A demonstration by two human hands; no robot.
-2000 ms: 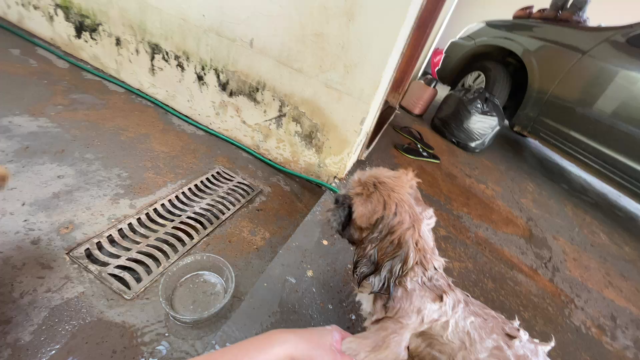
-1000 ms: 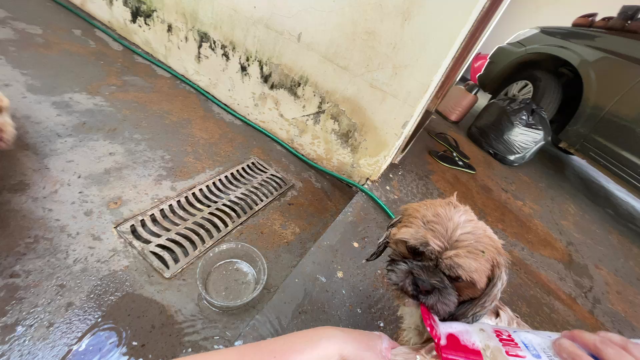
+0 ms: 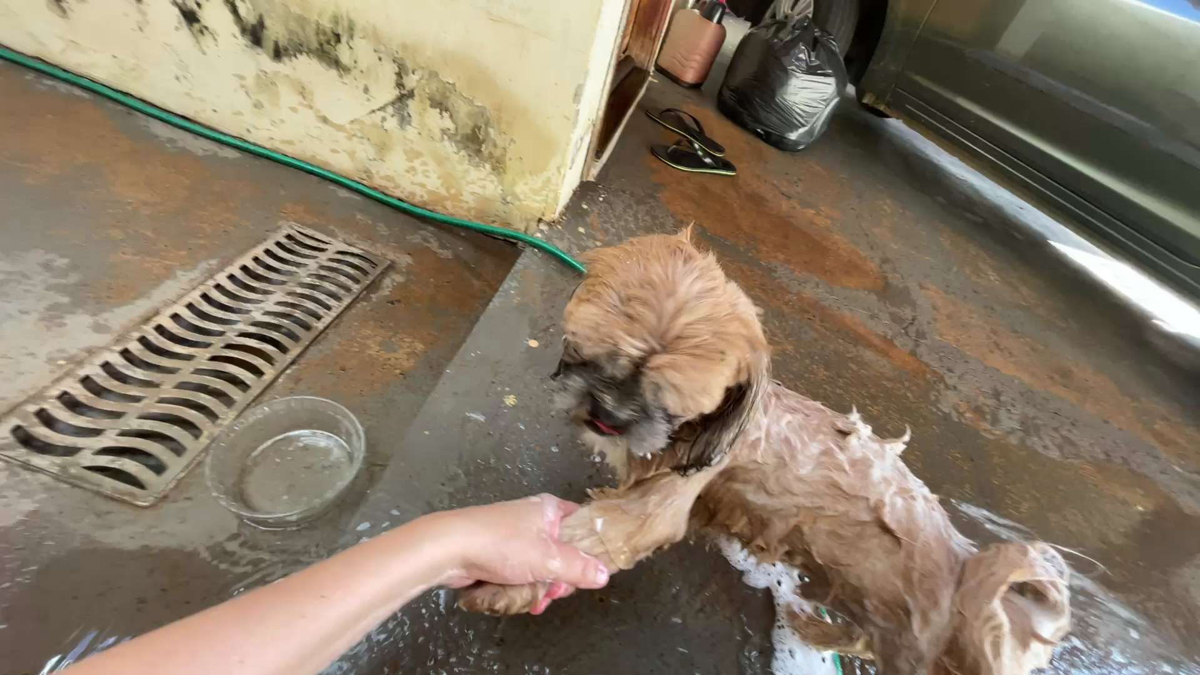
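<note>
A wet, lathered tan dog (image 3: 816,478) with a dark muzzle stands on the wet floor, its head tipped down and the tip of its tongue showing. My left hand (image 3: 530,553) reaches in from the lower left and is closed around the dog's front paws (image 3: 600,539), one of which shows below my fingers. White foam (image 3: 792,600) lies on the floor under the dog's belly. My right hand is out of view. A clear round bowl (image 3: 286,464) sits left of my left hand.
A metal drain grate (image 3: 202,361) lies at the left. A green hose (image 3: 309,169) runs along the stained wall (image 3: 422,84) and passes behind the dog. Black flip-flops (image 3: 692,155), a black garbage bag (image 3: 787,80), a pinkish container (image 3: 692,45) and a car (image 3: 1059,103) are farther back.
My right hand and the red and white package it held by the dog's muzzle one second ago have left the view. The dog's head has lowered and its whole body now shows.
</note>
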